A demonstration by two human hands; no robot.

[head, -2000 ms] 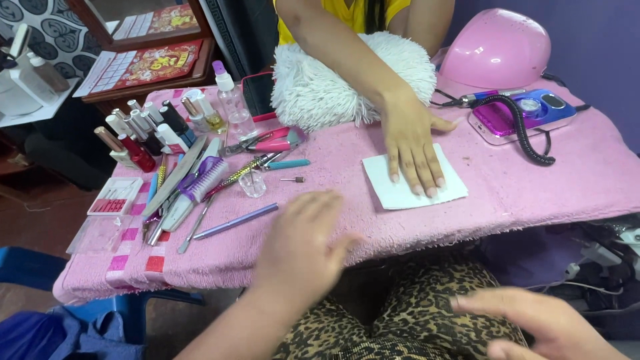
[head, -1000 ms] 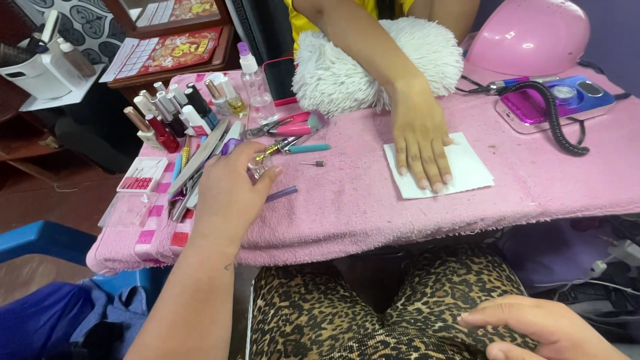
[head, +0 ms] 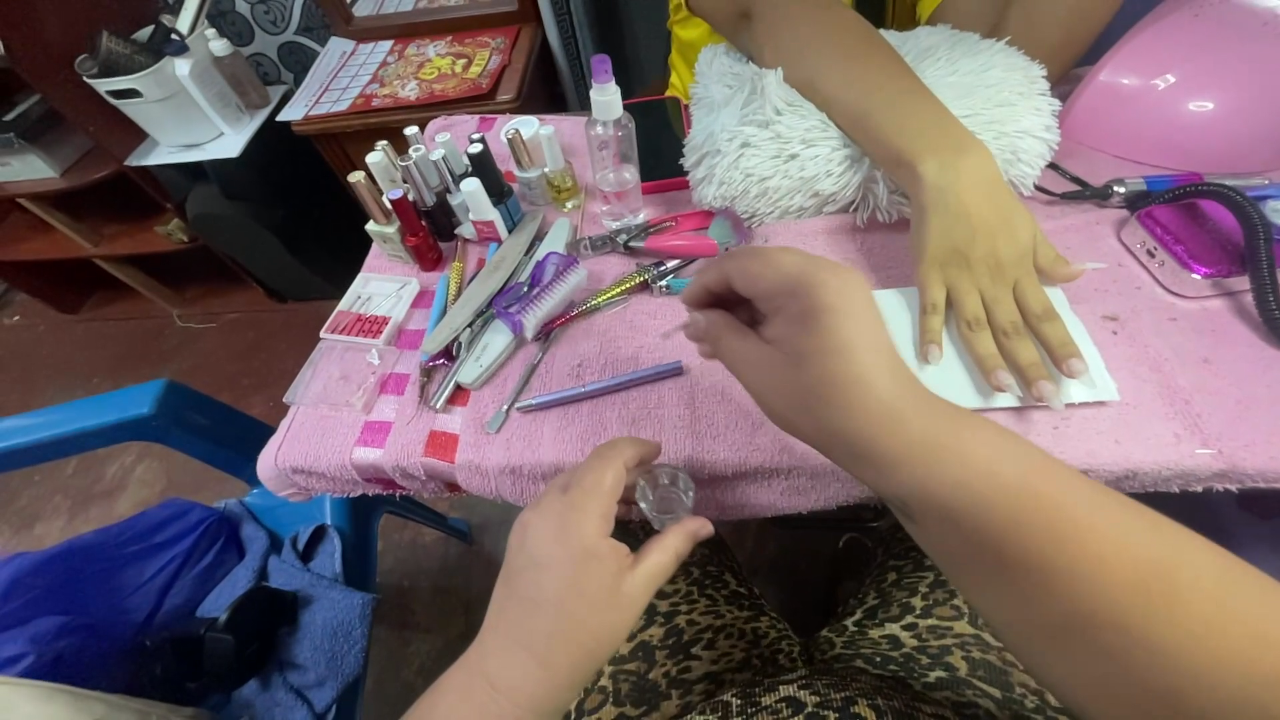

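Observation:
Between the thumb and fingers of my left hand (head: pixel 590 560) is a small clear glass dappen dish (head: pixel 665 495), at the table's near edge. My right hand (head: pixel 800 340) is over the pink towel, fingers bent, near the handles of the tools; whether it holds something is hidden. A purple pen-like brush (head: pixel 600 386) lies beside a metal cuticle pusher (head: pixel 520 385). Behind them are a nail file (head: pixel 485 290), a purple nail brush (head: pixel 540 295) and pink-handled nippers (head: pixel 680 232). Another person's hand (head: pixel 990 270) rests palm down on a white paper towel (head: pixel 1085 345).
Nail polish bottles (head: pixel 420 230) and a spray bottle (head: pixel 615 150) stand at the back left. A fluffy white cushion (head: pixel 870 130) supports the person's forearm. A pink lamp (head: pixel 1180 90) and a nail drill unit (head: pixel 1190 245) are at right. A blue chair (head: pixel 150 415) stands left.
My left hand has come back from the tools with the glass dish, which stood among them on the towel two seconds ago. My right hand has moved up over the table.

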